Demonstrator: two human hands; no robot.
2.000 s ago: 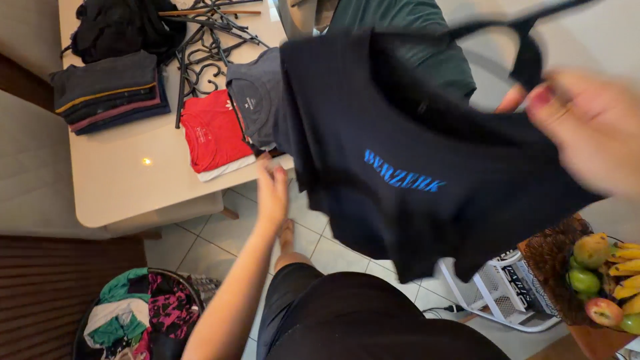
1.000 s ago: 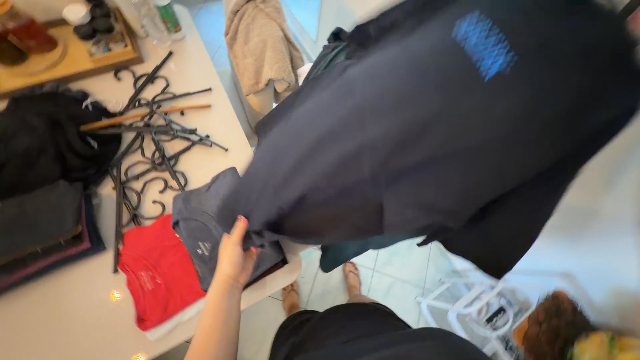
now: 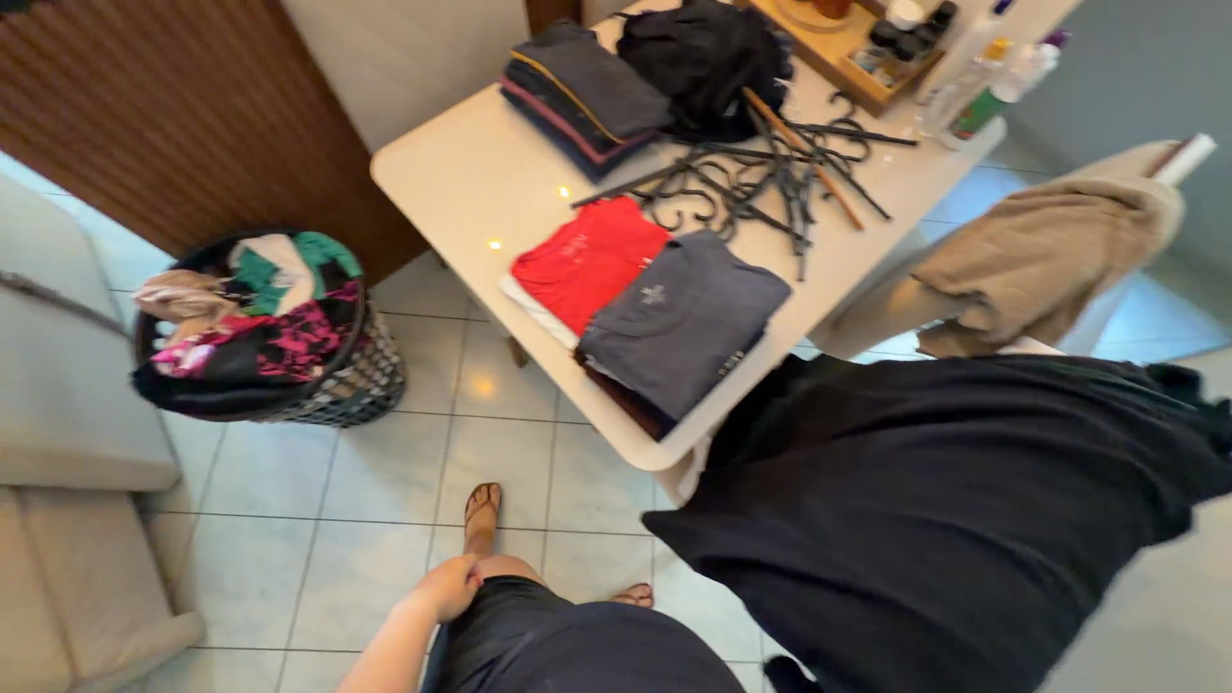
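A black garment (image 3: 943, 520) spreads wide across the lower right, beside the table's near corner. My left hand (image 3: 449, 587) is low at my thigh, its fingers curled at the hem of my black shorts; whether it grips the fabric I cannot tell. My right hand is out of sight. On the white table (image 3: 433, 183) lie a folded red T-shirt (image 3: 592, 255) and, overlapping it, a folded dark grey T-shirt (image 3: 683, 318). Behind them are tangled black hangers (image 3: 760, 192), a stack of folded dark clothes (image 3: 587, 91) and a black cloth heap (image 3: 707, 63).
A laundry basket (image 3: 375, 375) full of clothes stands on the tiled floor at the left, near a beige sofa (image 3: 77, 577). A beige cloth (image 3: 1049, 250) hangs over a chair at the right. A wooden tray (image 3: 866, 82) and bottles (image 3: 1001, 96) occupy the table's far end.
My left hand has left the dark garment, where it was a second ago, and is down at my thigh. My right hand, visible two seconds ago, is out of view. The view has swung left.
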